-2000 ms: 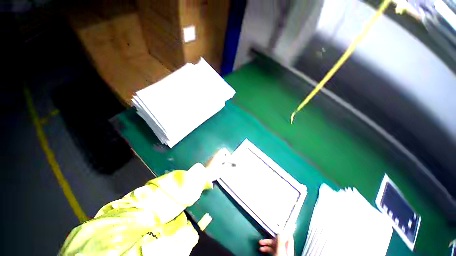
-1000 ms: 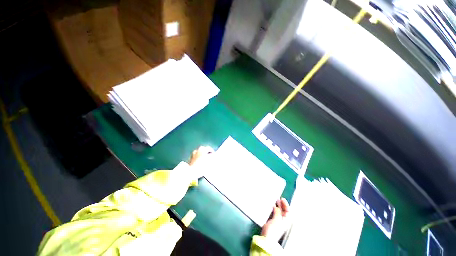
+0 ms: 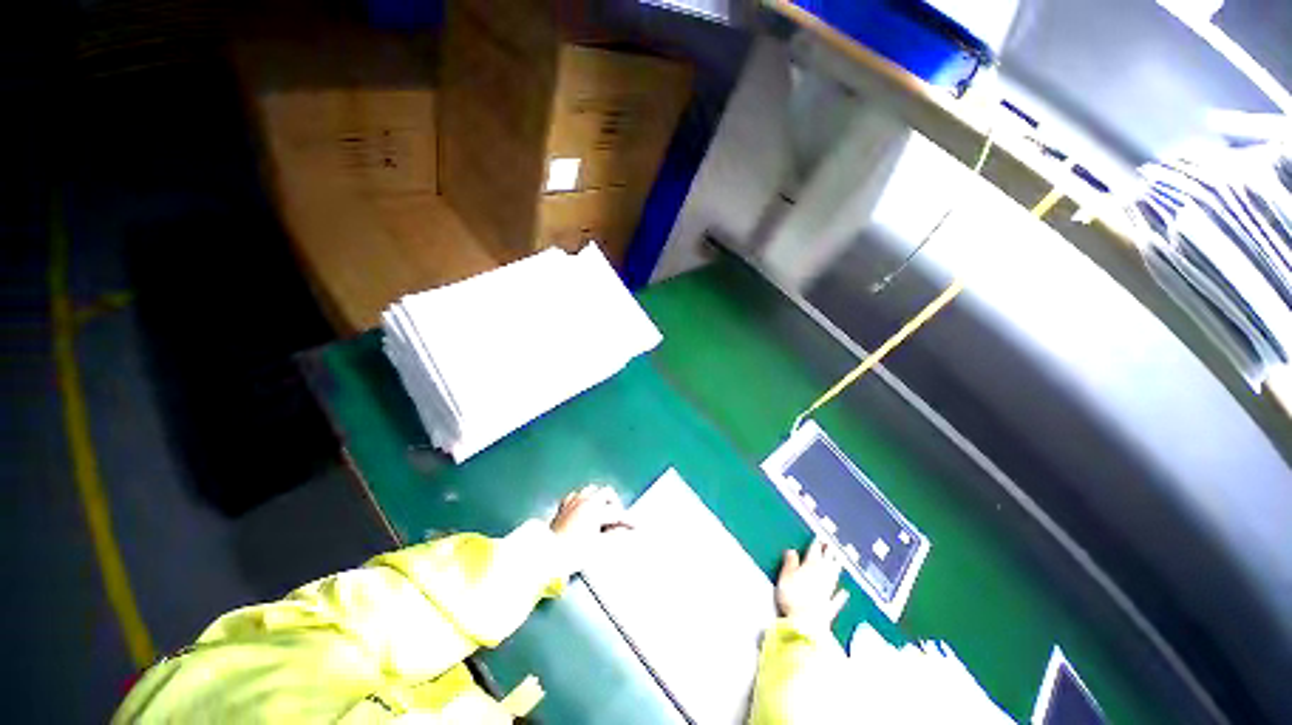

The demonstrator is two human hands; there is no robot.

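Observation:
A plain white sheet (image 3: pixel 687 588) lies on the green bench in front of me, with a dark line along its near edge. My left hand (image 3: pixel 592 513) is at its upper left corner; whether it grips the edge is unclear. My right hand (image 3: pixel 811 581) is at its right side with fingers apart, fingertips close to a dark screen card with a white border (image 3: pixel 850 517). Whether they touch the card is unclear. The lower end of the sheet is cut off by the frame and partly covered by my right sleeve.
A large white stack (image 3: pixel 524 347) stands at the bench's left end by brown cartons (image 3: pixel 609 128). Another white stack (image 3: pixel 921 687) is at lower right, near a second screen card (image 3: pixel 1066 697). A yellow strap (image 3: pixel 886 347) hangs over the bench. A loaded shelf runs above.
The printed outline seen on the work piece earlier no longer shows; its top is plain white. A screen card has appeared at the bench's back. My right hand has moved up towards it.

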